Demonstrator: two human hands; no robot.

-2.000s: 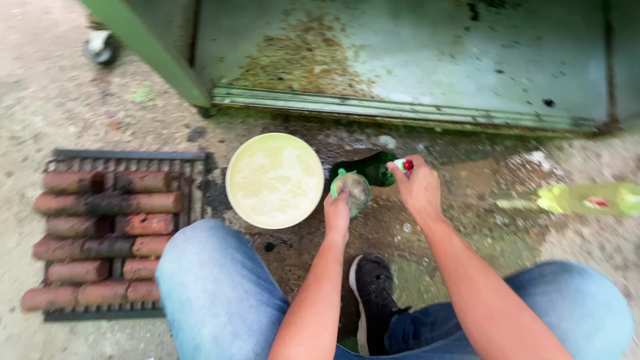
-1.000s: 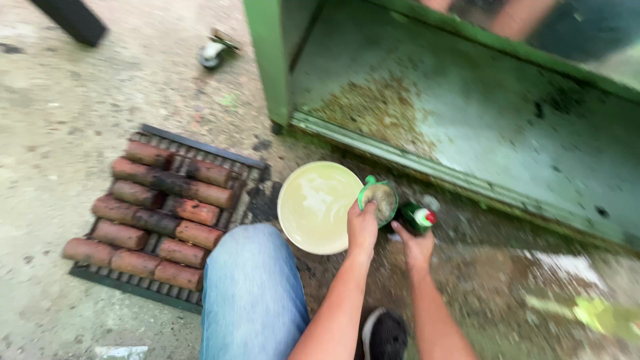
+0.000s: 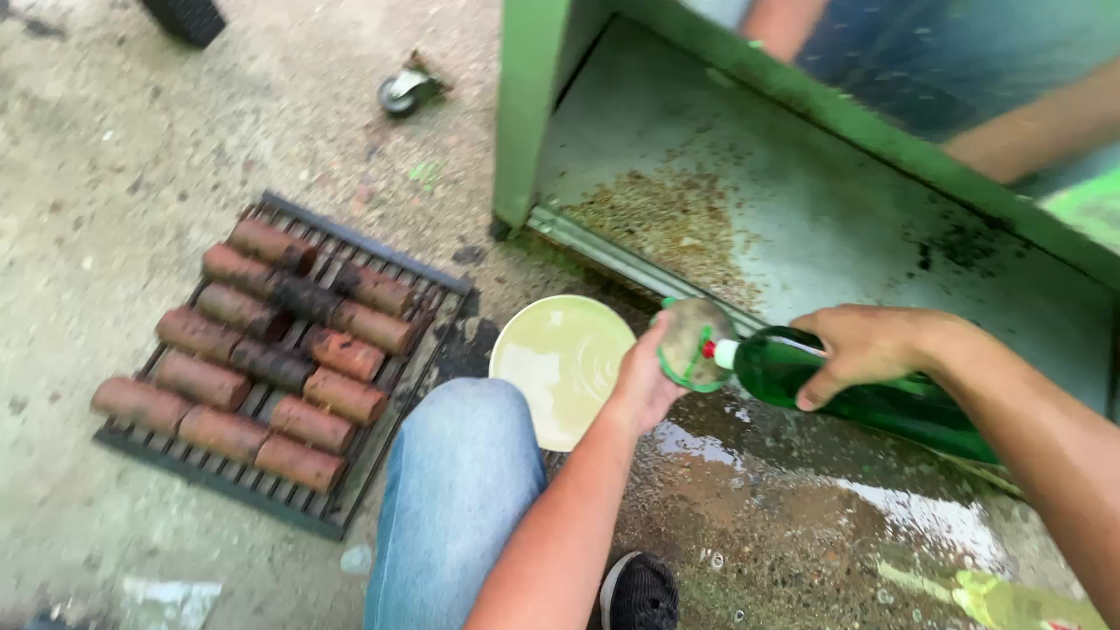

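My left hand (image 3: 646, 376) holds a round, greyish scrubbing pad with a green rim (image 3: 697, 343) beside a pale yellow-green plate or shallow basin (image 3: 564, 372) on the ground. My right hand (image 3: 862, 354) is wrapped around a large green plastic bottle (image 3: 892, 411), tilted nearly flat. The bottle's white neck and red tip point left, over the face of the round pad. Whether liquid is coming out cannot be told.
A green metal cabinet (image 3: 532, 114) with a dirty, rusty floor stands ahead. On the left lies a metal grate (image 3: 210, 486) with clay cylinders (image 3: 223, 433). A loose caster (image 3: 401, 94) lies beyond. A yellowish bottle (image 3: 1006, 604) lies on wet ground at lower right.
The green bottle, upright-looking a second ago with its cap towards the view, now lies tilted with its tip at the round pad. The view has turned and shifted.
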